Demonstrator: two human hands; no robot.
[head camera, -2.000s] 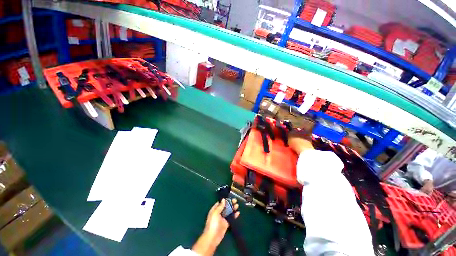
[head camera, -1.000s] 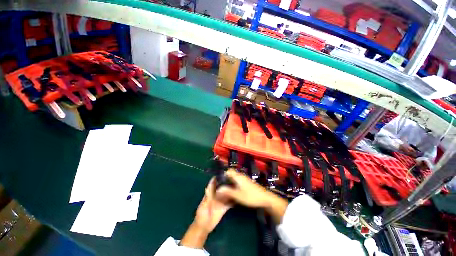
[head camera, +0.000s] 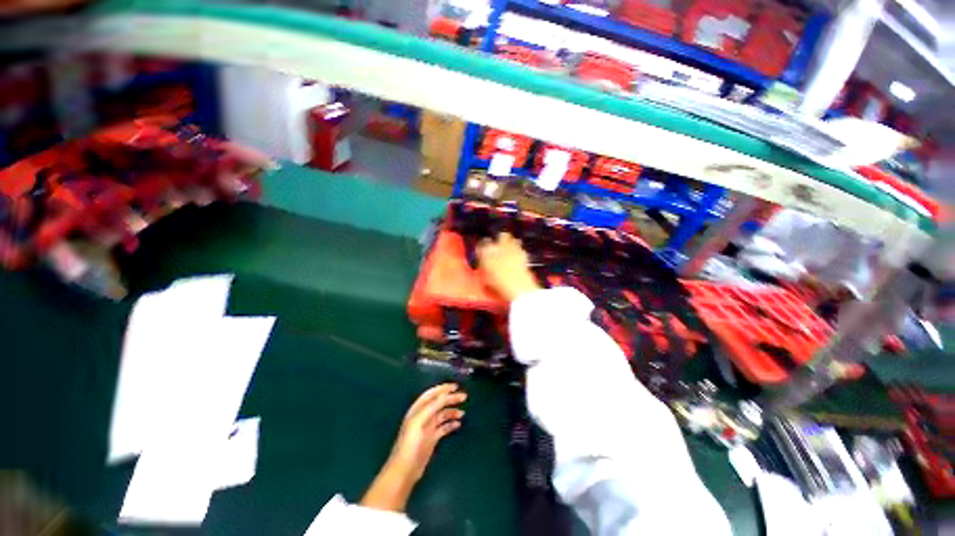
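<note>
My left hand (head camera: 427, 424) is open and empty above the green bench mat (head camera: 325, 419), in front of the tray stack. My right hand (head camera: 508, 264) reaches over the left part of the red-orange trays (head camera: 445, 274), its fingers at the black strapped pieces (head camera: 586, 251) on top. Blur hides whether it grips one. More black straps hang at the stack's front edge. White paper sheets (head camera: 189, 366) lie overlapping on the mat at left.
A red tray (head camera: 52, 183) with dark and maroon straps stands at far left. Another red compartment tray (head camera: 749, 319) is right of the stack. The green-edged raised shelf (head camera: 408, 79) crosses above. Small bottles or scraps and a pale device lie at lower right, blurred.
A second ago both hands were together at a dark piece above the mat. My right hand has moved up onto the trays; my left hand has opened, empty. The view has shifted right.
</note>
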